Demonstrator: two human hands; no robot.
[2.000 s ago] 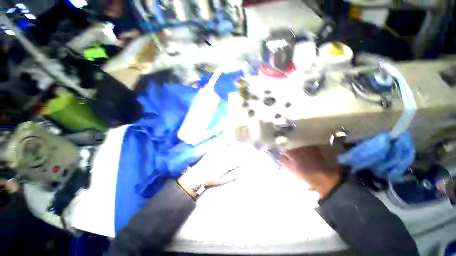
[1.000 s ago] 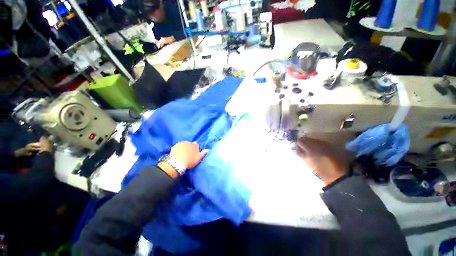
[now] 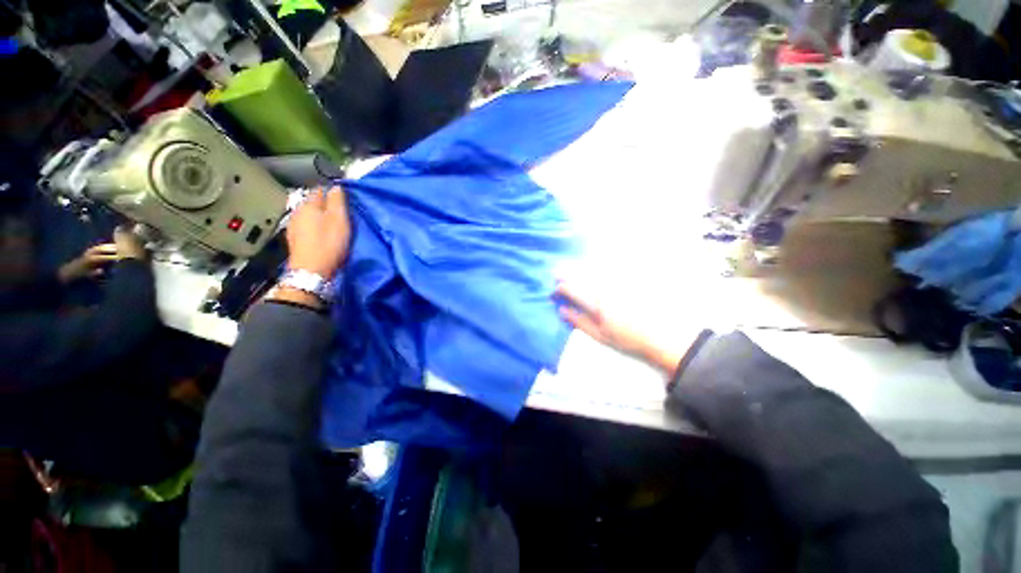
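A blue garment piece point(image 3: 470, 235) lies spread over the left part of the white table point(image 3: 605, 392) and hangs over its front edge. My left hand point(image 3: 319, 237) grips the cloth at its far left, where folds gather under the fingers. My right hand point(image 3: 605, 321) lies at the cloth's right edge with fingertips touching it; glare hides whether it pinches. The cream sewing machine head point(image 3: 896, 168) stands to the right, and its needle area is washed out by glare. The cloth is apart from the machine.
Another machine point(image 3: 185, 179) stands at the left, with another person's hand point(image 3: 99, 260) beside it. A green box point(image 3: 274, 110) and dark panels are behind the cloth. A light-blue cloth tassel point(image 3: 972, 263) hangs at the right. A blue crate edge point(image 3: 405, 509) shows below the table.
My left hand has moved left and away from me, drawing the cloth out leftward. My right hand has come away from the needle area to the cloth's edge. The view has shifted left.
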